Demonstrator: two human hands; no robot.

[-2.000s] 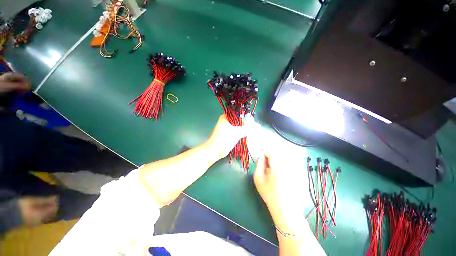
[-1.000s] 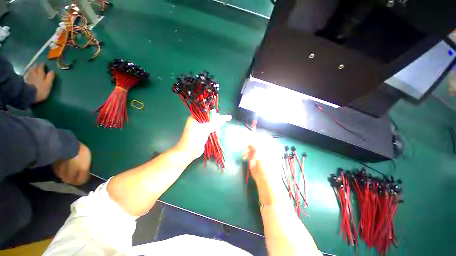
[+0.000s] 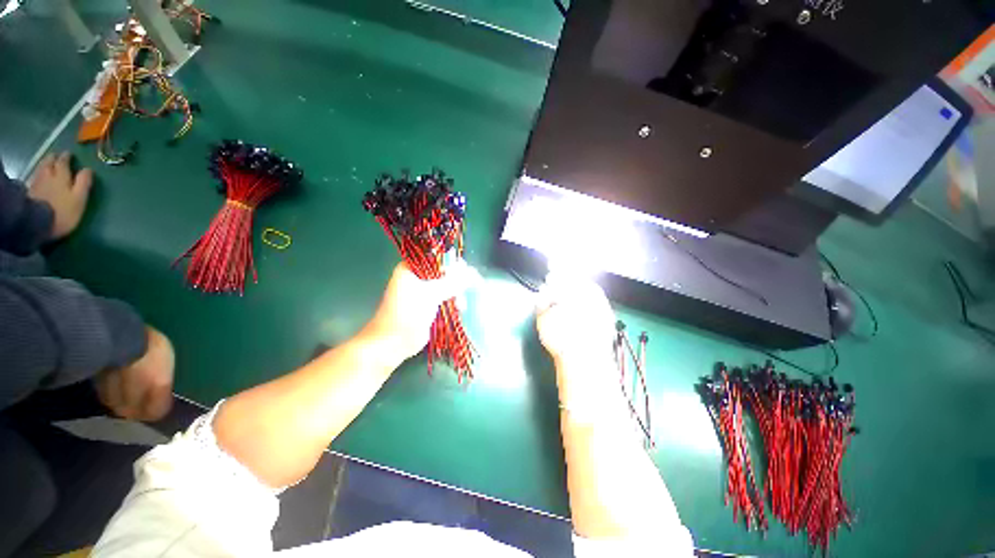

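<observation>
My left hand (image 3: 411, 302) is closed around the held bunch (image 3: 420, 221) of red wires, black connector ends up and wire tails hanging below. My right hand (image 3: 573, 316) is at the front edge of the lit tester base (image 3: 666, 286); glare washes out its fingertips, so I cannot tell what it holds. The black wire sequence tester (image 3: 698, 120) stands above. A few loose harnesses (image 3: 637, 381) lie just right of my right hand. The untied pile (image 3: 791, 452) lies further right.
A tied bundle (image 3: 231, 218) lies left, beside a yellow rubber band (image 3: 276, 238). Orange-brown harnesses (image 3: 136, 93) lie far left. Another person's hands (image 3: 136, 376) are at the bench's left edge. A monitor (image 3: 889, 147) and mouse (image 3: 838, 305) are right of the tester.
The view has shifted right, so the bench things sit further left. My right hand has moved up to the lit base. Fewer loose harnesses show beside it. The other person's hands have come onto the bench.
</observation>
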